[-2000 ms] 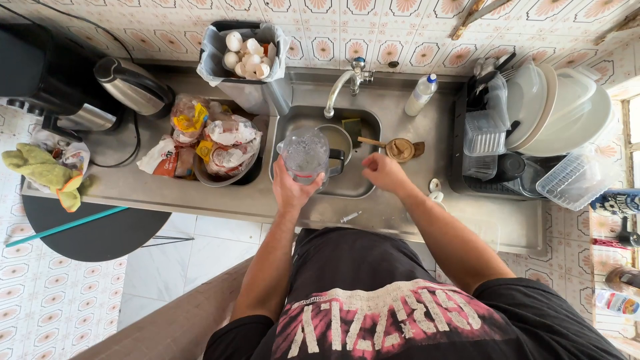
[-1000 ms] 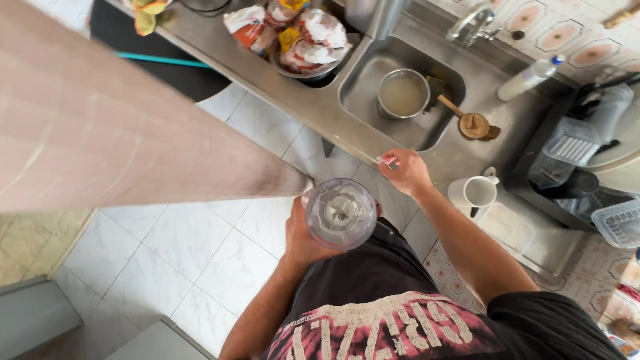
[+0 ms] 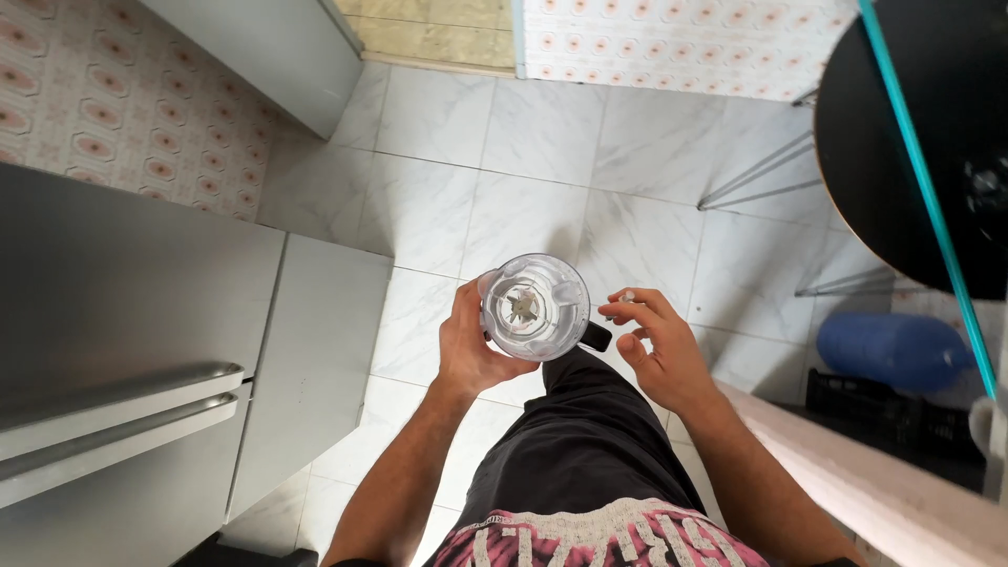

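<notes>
A clear plastic blender jar (image 3: 535,307) with metal blades at its bottom and a black handle is held upright in front of my body. My left hand (image 3: 472,339) grips its left side. Just right of the black handle, my right hand (image 3: 654,346) has its fingers curled around a small white and dark object (image 3: 628,297), too small to identify; it shows between the fingers and is partly hidden. The right hand does not appear to touch the jar.
A grey refrigerator (image 3: 142,315) with two handles stands at the left. A round black table (image 3: 906,157) with thin metal legs and a teal strip is at upper right. Below it lies a blue water jug (image 3: 894,350) near a black crate (image 3: 866,402). White floor tiles (image 3: 528,213) lie ahead.
The view has swung from the sink and counter to the floor and refrigerator. The jar, over the sink two seconds ago, is now in front of my body, still in my left hand.
</notes>
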